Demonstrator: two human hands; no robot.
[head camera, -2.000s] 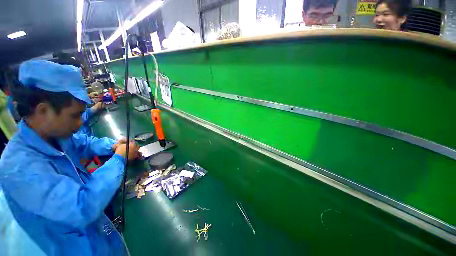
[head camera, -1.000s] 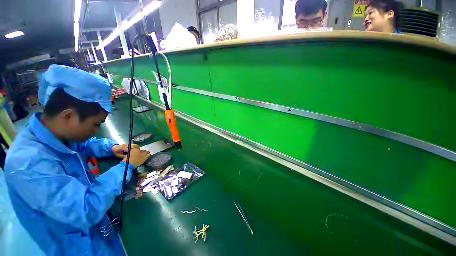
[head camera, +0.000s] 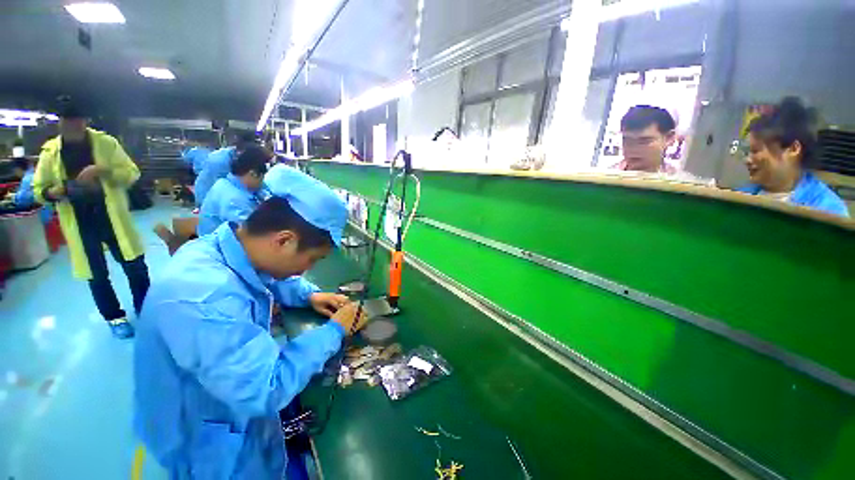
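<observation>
Neither of my hands is in the picture. Nearest in front of me, a small cluster of yellow strips (head camera: 448, 470) lies on the dark-green bench, cut off by the bottom edge. A few thin pale strips (head camera: 438, 432) lie just above it. A thin stick, perhaps tweezers (head camera: 517, 458), lies to the right, partly cut off. Farther up are a shiny plastic parts bag (head camera: 413, 372) and a pile of small flat parts (head camera: 364, 364).
A neighbouring person in blue (head camera: 234, 337) works at the bench on the left, by a round grey dish (head camera: 380, 330) and a hanging orange screwdriver (head camera: 396, 275). A green divider (head camera: 600, 272) runs along the right, two people behind it. A person in yellow (head camera: 89, 197) is in the aisle.
The view has tilted up and turned left, so the bench items sit lower and farther right. The aisle and the person in yellow now show. The neighbour still bends over the work.
</observation>
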